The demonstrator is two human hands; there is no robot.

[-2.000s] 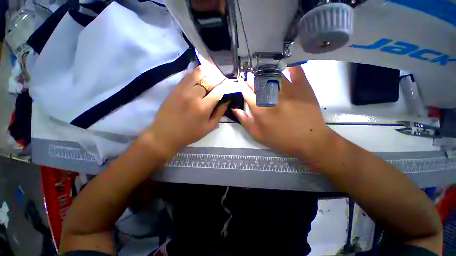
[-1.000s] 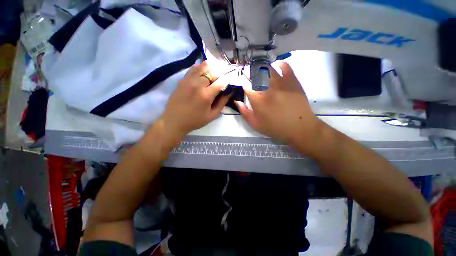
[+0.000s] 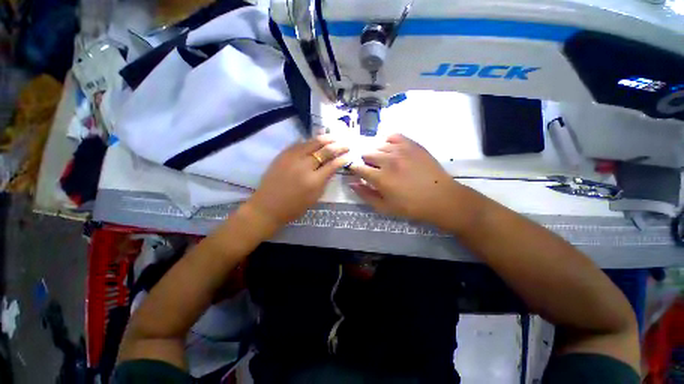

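The white garment piece with black stripes lies heaped left of the needle. My left hand, with a ring, is at its right edge, fingertips on a brightly lit pale piece of fabric just in front of the presser foot. My right hand is on the right side of the same spot, its fingers bent and close to the left fingertips. Only a tiny dark bit shows between the fingertips; glare and the fingers hide the rest. The sewing machine head stands above and behind both hands.
A black pad lies on the machine bed at right, with a small white tube-like object beside it. Metallic snips lie farther right. The ruler strip runs along the front edge. A red basket is below left.
The view has shifted back, showing more of the machine head and its panel. The black section seen between my fingertips is now almost hidden. The fingertips sit slightly in front of the presser foot.
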